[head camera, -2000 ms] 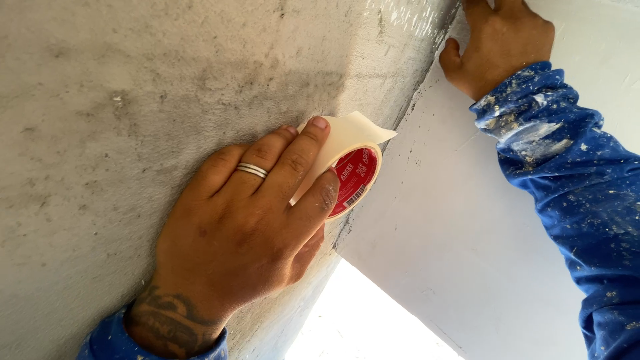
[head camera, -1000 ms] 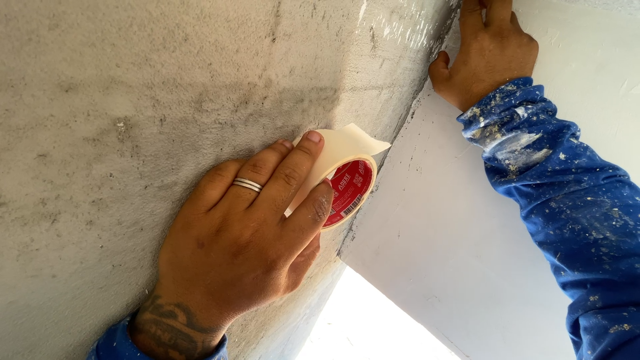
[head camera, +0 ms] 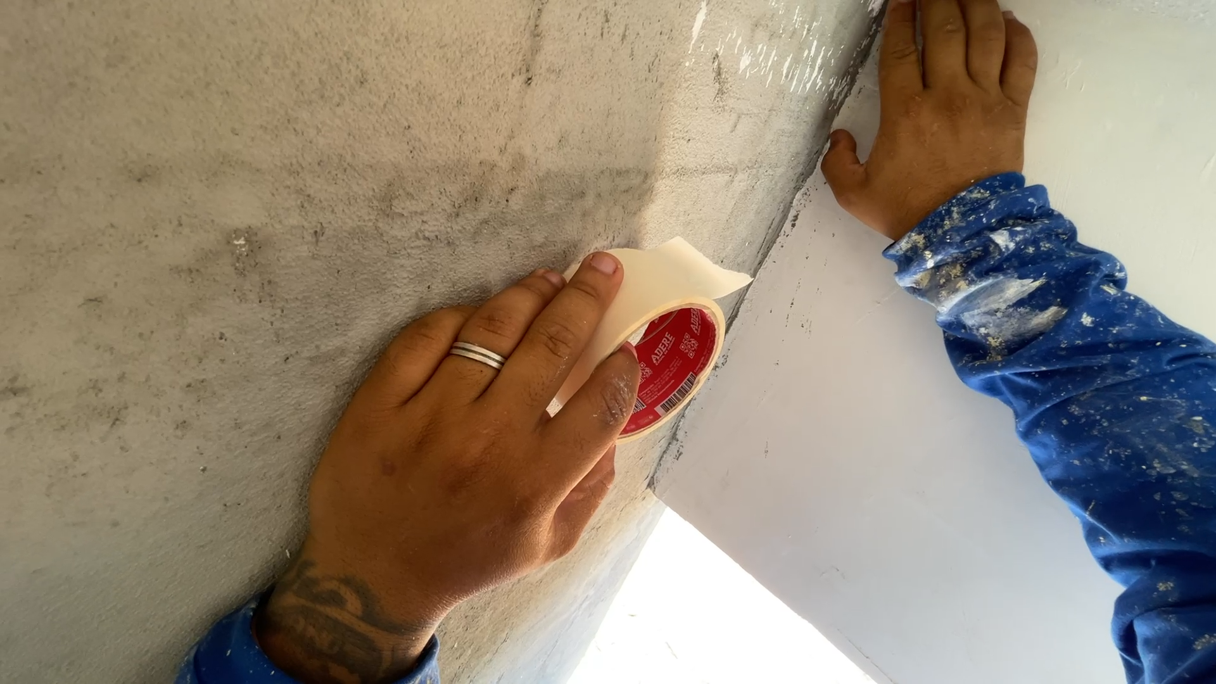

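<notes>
My left hand [head camera: 475,456], with a ring on one finger, grips a roll of cream masking tape [head camera: 655,285] against the rough grey wall. The roll's red inner core [head camera: 676,366] bears printing, and its loose tape end sticks out to the upper right, close to the corner seam. At the upper right, my right hand [head camera: 950,114] lies flat on the smooth white surface beside the seam, fingers pointing up and thumb out to the left. Its fingertips are cut off by the top edge of the view, and no object shows in it.
The stained, rough wall [head camera: 237,237] fills the left side. A dark corner seam [head camera: 784,214] runs diagonally between it and the smooth white surface [head camera: 855,475]. White paint marks [head camera: 779,57] are on the wall near the top. A bright opening [head camera: 703,608] shows at the bottom.
My right hand has flattened out: its fingers, bent before, are now straighter and side by side on the white surface. My left hand keeps its hold on the tape roll.
</notes>
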